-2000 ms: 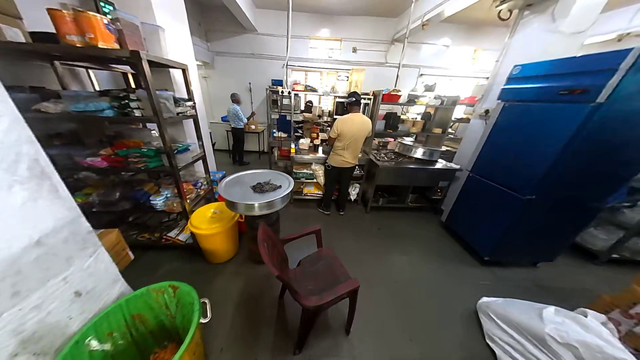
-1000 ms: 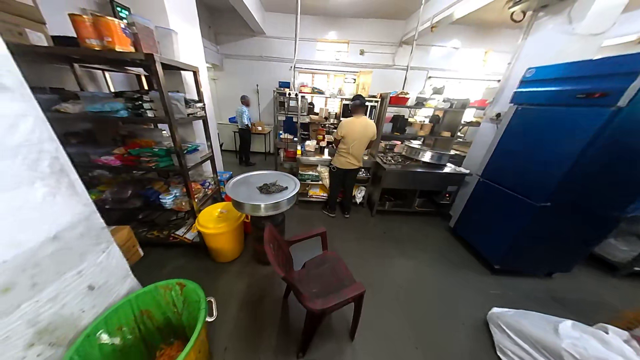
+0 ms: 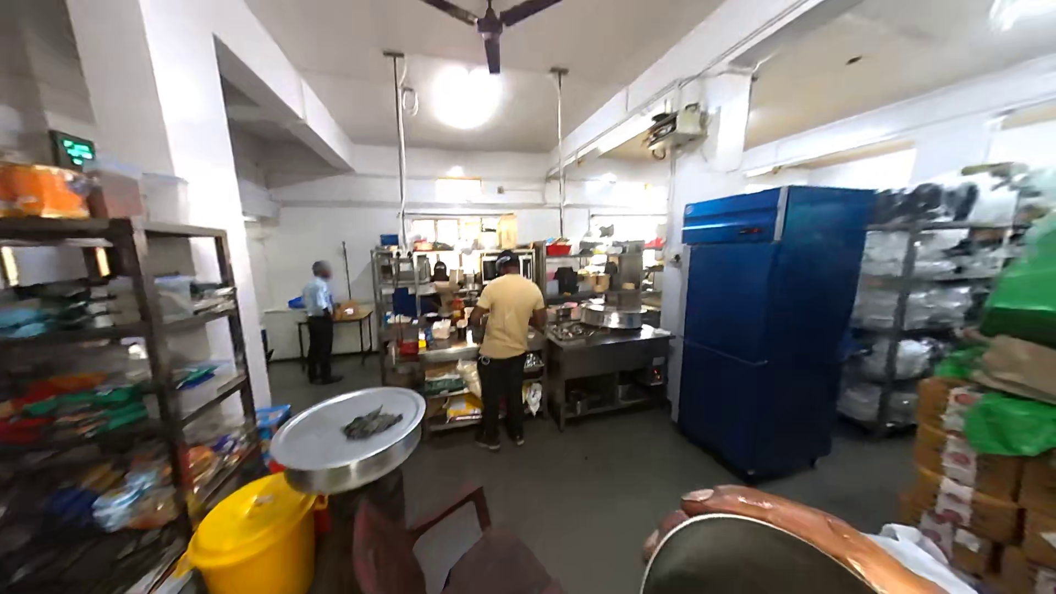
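At the lower right my right hand (image 3: 775,505) grips the edge of a round, dark object with a thin pale rim (image 3: 742,561). Its fingers curve over the top of it, and the frame's bottom edge cuts it off. Whether it is a cup, a pan or a lid I cannot tell. My left hand is out of view. Further off at left, a wide round metal pan (image 3: 309,437) rests above the floor with a small heap of dark leafy-looking stuff (image 3: 371,423) on it.
A maroon plastic chair (image 3: 384,540) and a lidded yellow bucket (image 3: 252,528) stand close by. Steel shelving (image 3: 157,330) lines the left. A blue upright refrigerator (image 3: 734,330) and stacked cartons (image 3: 973,478) are at right. One person (image 3: 510,313) faces a steel counter (image 3: 610,342); another (image 3: 318,322) stands back left.
The view has tilted up and turned right. My right hand with the round dark object has come into view at the lower right. The person in the light blue shirt at the back is still standing.
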